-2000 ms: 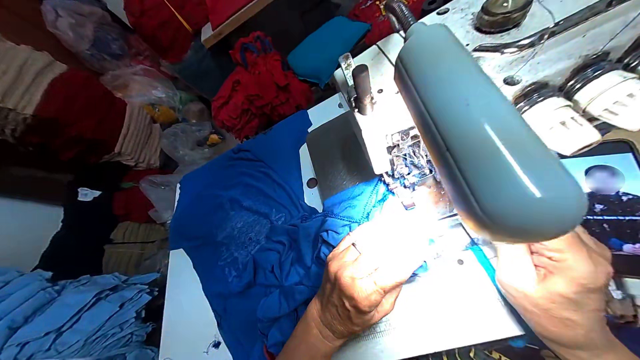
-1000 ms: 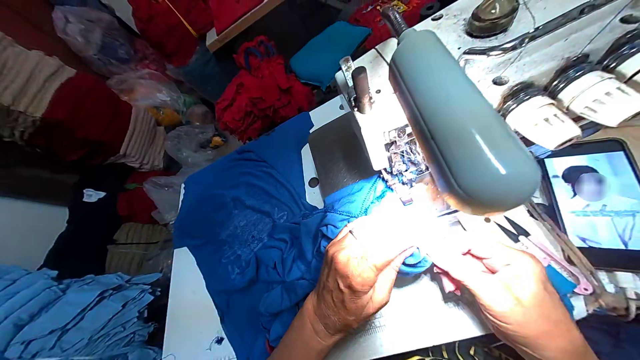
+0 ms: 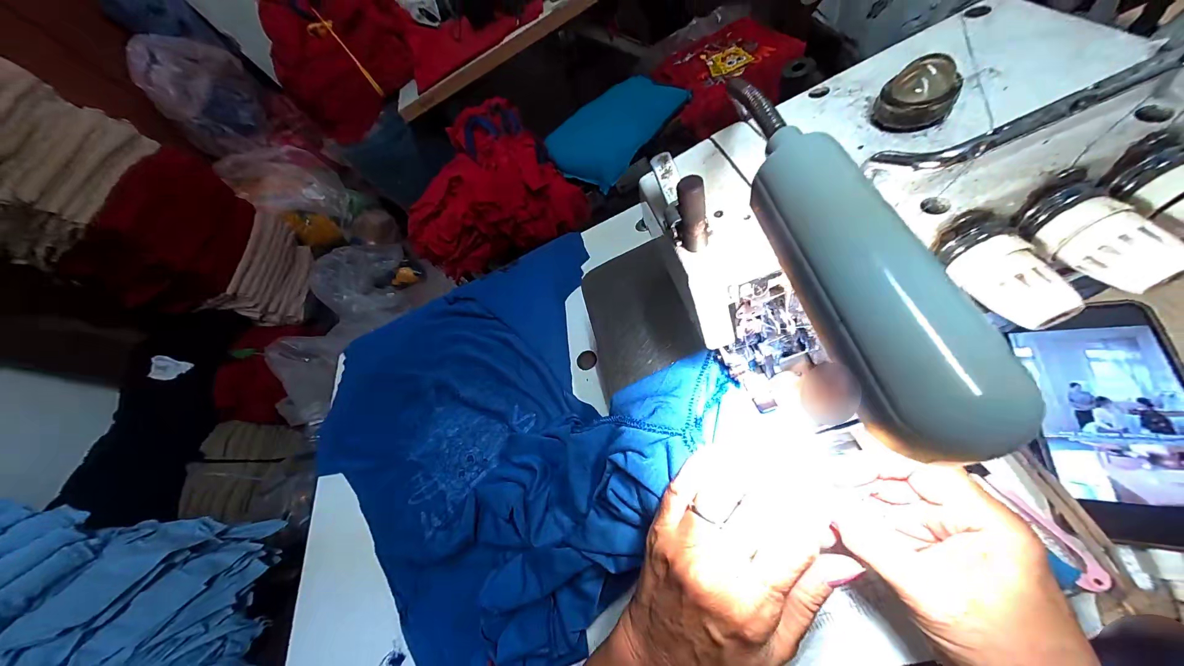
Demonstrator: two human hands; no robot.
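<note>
A blue knit garment (image 3: 462, 444) with a pale printed design lies over the left of the white sewing machine table, its stitched edge running up to the needle area (image 3: 763, 342) of an overlock-type sewing machine. My left hand (image 3: 721, 564), with a ring on one finger, presses on the garment's right side just below the presser foot. My right hand (image 3: 953, 555) is close beside it, fingertips bent together near the left thumb. Strong glare from the grey-green lamp (image 3: 897, 296) washes out the fingers and whatever lies between them, so what the right fingers hold cannot be told.
White thread tension knobs (image 3: 1013, 277) and a lit phone (image 3: 1101, 407) are at the right, with pink-handled scissors (image 3: 1064, 546) beside my right hand. Light blue cloth pieces (image 3: 129, 592) are stacked at lower left. Red cloth (image 3: 495, 194) and a teal cushion-like bundle (image 3: 615, 129) lie behind the table.
My right hand has moved left from beneath the lamp's right end to beside my left hand. The left hand stays on the garment near the needle area. The phone's picture has changed.
</note>
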